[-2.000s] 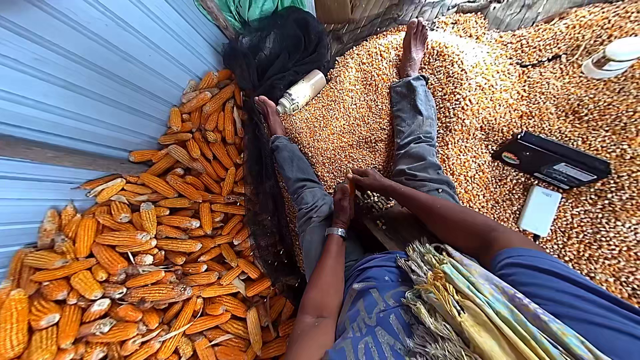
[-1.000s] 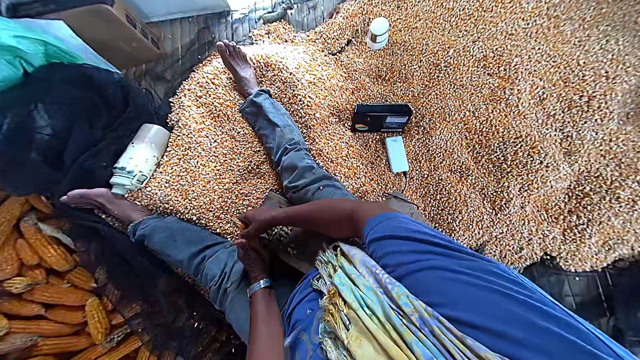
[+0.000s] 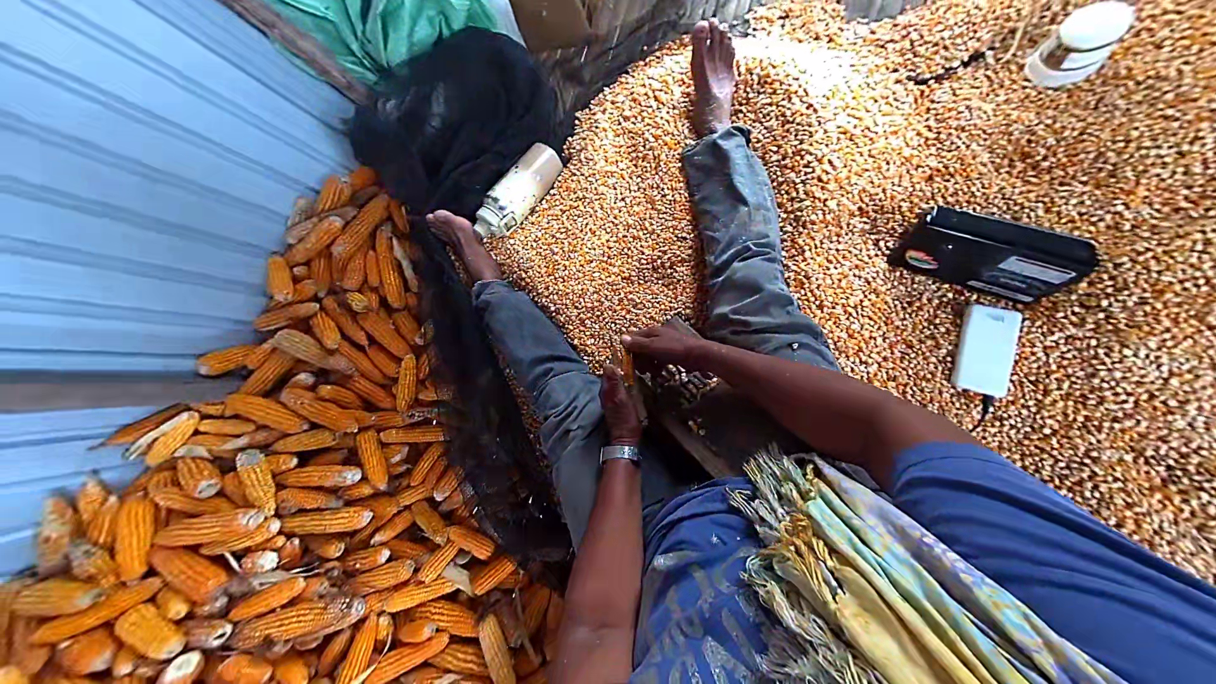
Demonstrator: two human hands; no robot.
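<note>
Between my legs, my left hand [image 3: 621, 407], with a metal-banded watch [image 3: 620, 454] on its wrist, is closed around a corn cob [image 3: 627, 367]. My right hand [image 3: 662, 344] touches the cob's upper end from the right; its fingers are bent and partly hidden, so its hold is unclear. Under and beside the hands is a wooden piece [image 3: 693, 442], partly hidden by my arm. Loose corn kernels [image 3: 627, 256] lie heaped between and beyond my legs.
Unshelled corn cobs [image 3: 323, 475] are piled at left against a corrugated metal wall [image 3: 142, 190]. Black netting [image 3: 456, 104] and a dusty bottle [image 3: 520, 188] lie near my left foot. On the kernels at right are a black radio-like device [image 3: 995, 255], a white power bank [image 3: 987, 350] and a white-lidded container [image 3: 1080, 43].
The view has swung left since one second ago, showing the cob pile and wall again. A cob now shows between my hands, which stay close together.
</note>
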